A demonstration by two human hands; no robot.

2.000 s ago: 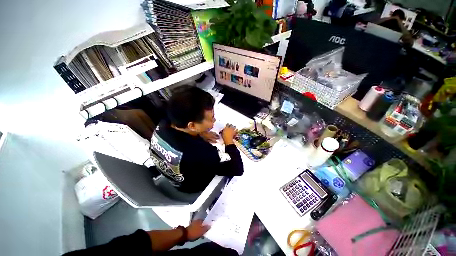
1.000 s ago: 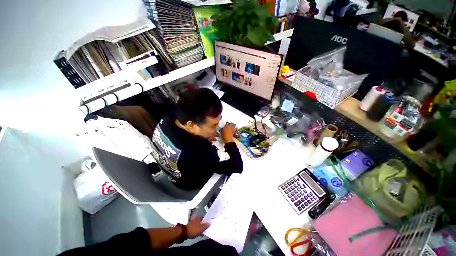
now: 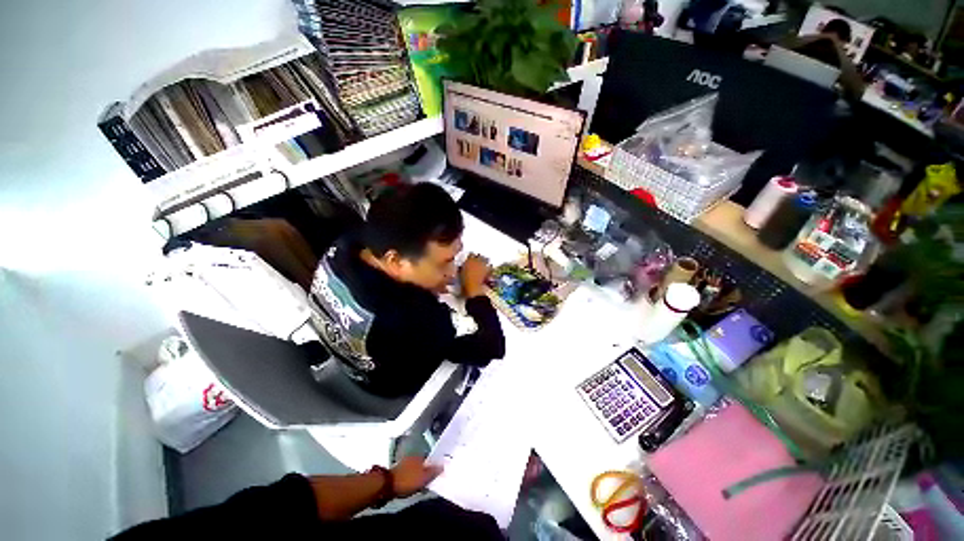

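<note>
My left hand (image 3: 410,476), with a dark band at the wrist, grips the left edge of white paper sheets (image 3: 481,449) at the lower middle. The sheets bear faint print and reach the white desk's (image 3: 558,365) front edge. My right hand cannot be seen; only a dark sleeve shows at the bottom edge. A seated co-worker (image 3: 407,285) in a black top leans over the desk beside the sheets, one hand raised near the face.
On the desk lie a calculator (image 3: 626,394), orange-handled scissors (image 3: 618,501), a pink packet (image 3: 729,461) and a white cylinder (image 3: 677,306). A monitor (image 3: 512,143) stands behind. A grey chair (image 3: 275,375) and white bag (image 3: 188,396) are at left; a wire basket (image 3: 677,180) is at the back.
The co-worker's head has turned and lowered, with a hand now nearer the face. The view has shifted slightly. My left hand still holds the sheets in nearly the same place.
</note>
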